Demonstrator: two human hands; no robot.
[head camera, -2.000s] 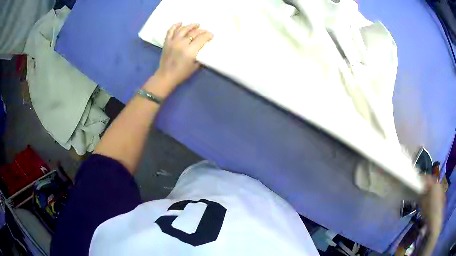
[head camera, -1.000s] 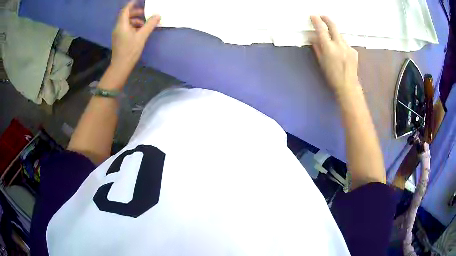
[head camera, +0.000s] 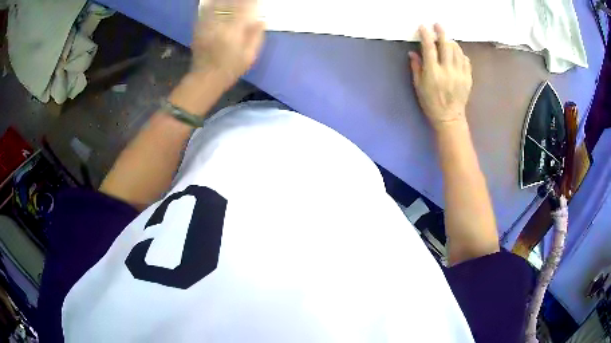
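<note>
The cream garment (head camera: 348, 17) lies on the blue-violet pressing table at the top of the view, its upper part cut off by the picture's edge. Its near edge runs almost straight between my hands, with a looser, wavy corner at the right. My left hand (head camera: 226, 40) is blurred and lies over the garment's left end; whether it grips the cloth cannot be told. My right hand (head camera: 442, 80) lies flat, palm down, fingertips on the garment's near edge, fingers slightly apart, holding nothing.
The black steam iron (head camera: 544, 137) rests at the table's right, its orange-brown handle (head camera: 570, 151) on the far side. A wrapped hose (head camera: 553, 248) runs down from it. More pale cloth (head camera: 43, 47) hangs at the upper left. The table cover (head camera: 348, 87) shows a brownish area. Scraps lie on the floor.
The garment's near edge now lies straighter, where it was uneven a second ago. My left hand has moved right and onto the cloth. The iron, earlier partly covered, now shows fully.
</note>
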